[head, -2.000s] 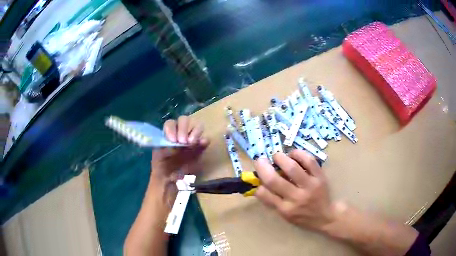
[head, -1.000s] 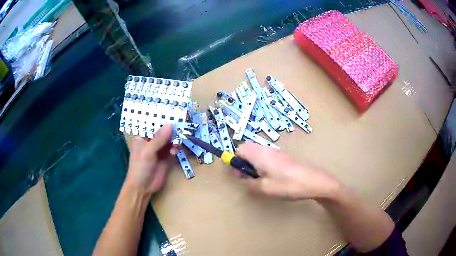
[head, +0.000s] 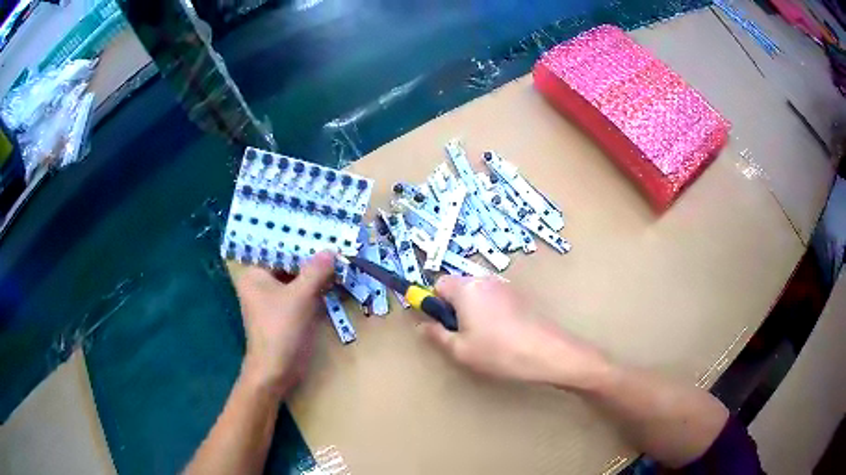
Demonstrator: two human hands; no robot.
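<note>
A white PCB panel (head: 295, 210) with rows of round dark parts is held up, slightly tilted, over the cardboard's left edge. My left hand (head: 288, 311) grips its lower edge. My right hand (head: 496, 325) holds the pliers (head: 422, 299), with black handles and yellow bands. Their dark jaws reach the panel's lower right corner, near my left thumb. Whether the jaws are closed on it is too small to tell. Loose single PCB strips (head: 482, 218) lie in a pile behind the pliers, partly hidden by the panel and pliers.
A pink bubble wrap pack (head: 640, 111) lies on the cardboard sheet (head: 557, 408) at the back right. A clear-wrapped post (head: 199, 74) stands behind the panel. Clear plastic bags (head: 51, 116) lie at the far left. Dark green surface (head: 148, 315) lies left of the cardboard.
The panel, edge-on in my left hand two seconds ago, now faces me. The white strip in the pliers' jaws then is no longer there. Since one second ago, the panel has tilted a little.
</note>
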